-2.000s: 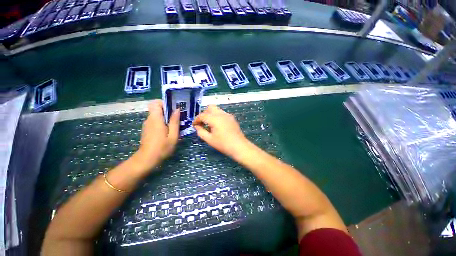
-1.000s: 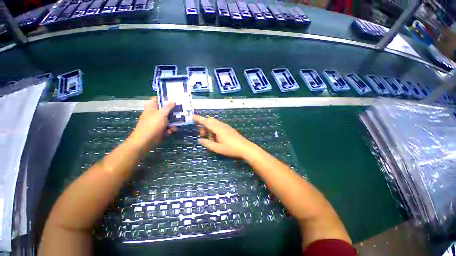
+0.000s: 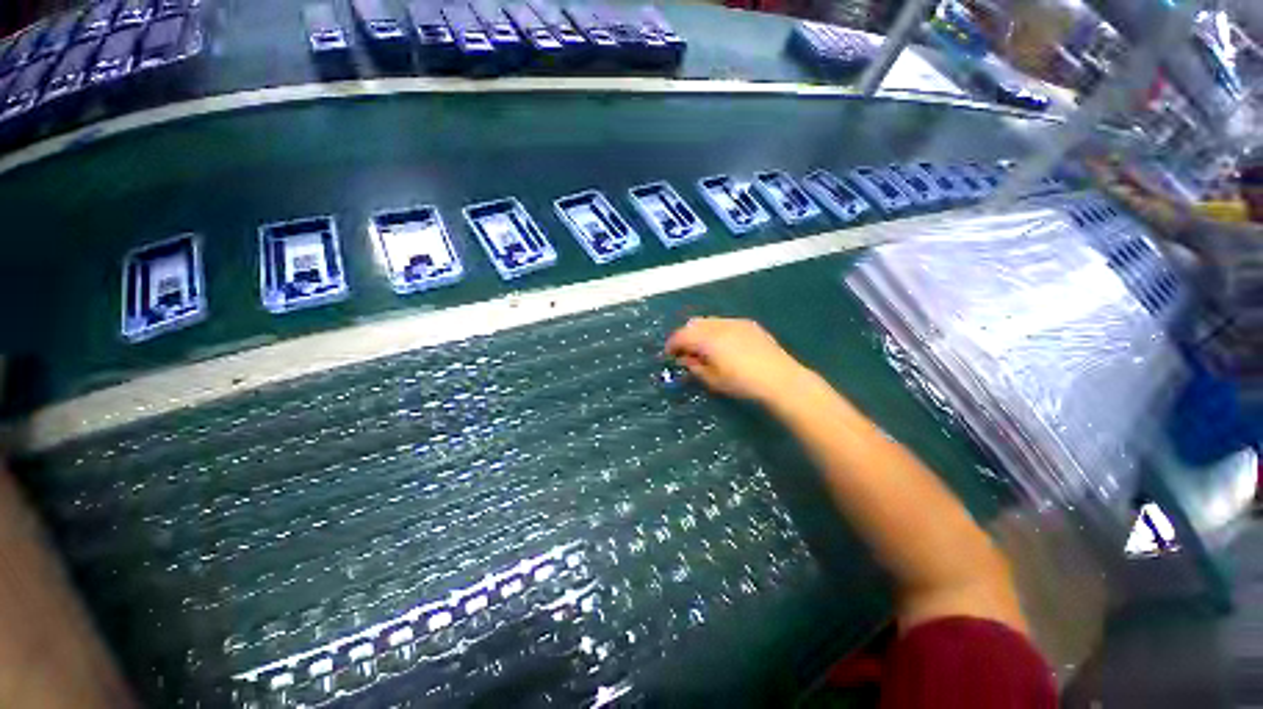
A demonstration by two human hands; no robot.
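My right hand (image 3: 731,357) is over the far right part of the clear blister tray (image 3: 457,485), fingertips drawn together. A small bright spot shows just below the fingertips; I cannot tell whether it is a part in my fingers or in a pocket. The tray has rows of tiny shiny pockets, with brighter pieces in the near rows. Only a blurred piece of my left forearm shows at the left edge; my left hand is out of the picture. The housings, such as this open shell (image 3: 164,285), stand in a row on the green belt (image 3: 457,153).
A pale rail (image 3: 402,333) runs between tray and belt. A stack of glossy wrapped trays (image 3: 1011,333) lies to the right. Dark blocks (image 3: 533,35) and a filled tray (image 3: 104,63) stand beyond the belt. A brown surface (image 3: 1060,568) is at the lower right.
The view has turned to the right. My left hand has left the picture, and the held housing is no longer in my hands. My right hand is now over the tray's far right part.
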